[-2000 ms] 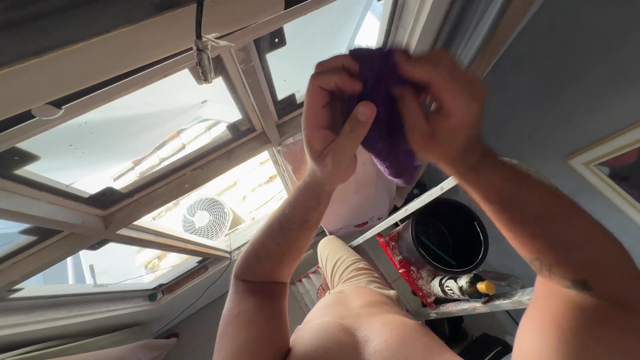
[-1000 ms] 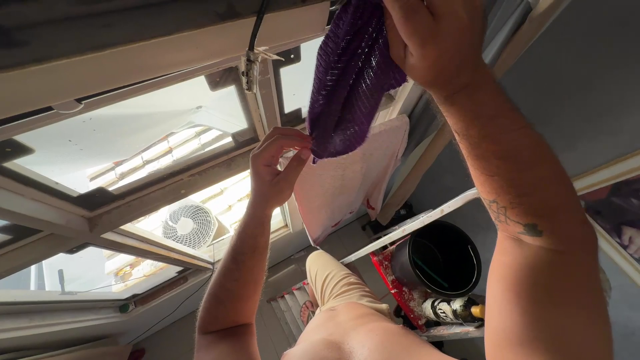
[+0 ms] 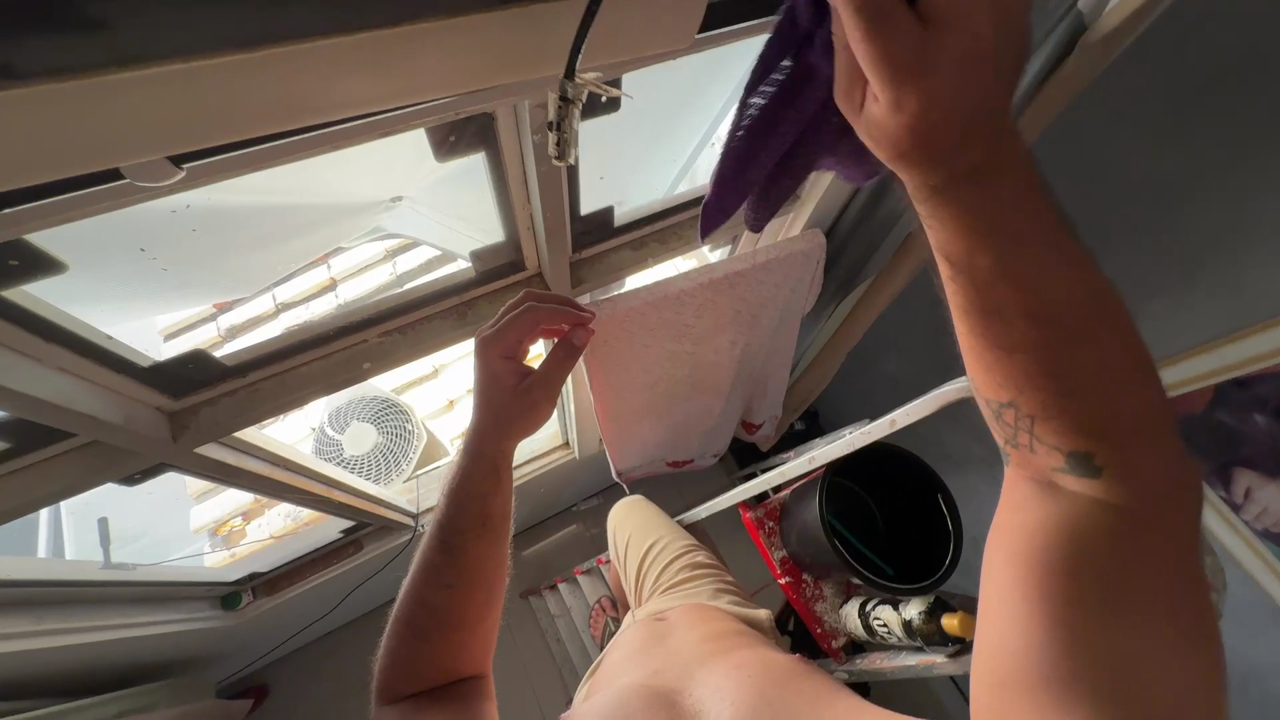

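At the top right, my right hand (image 3: 930, 90) grips a purple cloth (image 3: 790, 130), whose folds hang down to its left beside the window frame. Its upper end runs out of view. Near the middle, my left hand (image 3: 530, 365) is raised in front of the window frame, with thumb and fingertips close together and no cloth seen in it. A whitish cloth with red marks (image 3: 700, 360) hangs just right of my left fingertips; whether they touch it cannot be told.
A black bucket (image 3: 870, 520) and a bottle with a yellow cap (image 3: 905, 622) stand on the red, paint-spattered ladder shelf (image 3: 785, 575). The ladder's rail (image 3: 830, 450) slants below my right arm. Windows (image 3: 300, 250) fill the left, a fan unit (image 3: 368, 438) beyond them. A framed picture (image 3: 1240, 450) is at the right.
The purple cloth was bunched between both hands, then hung stretched out with my left hand at its lower end. My left hand has let go, and my right hand holds it higher up.
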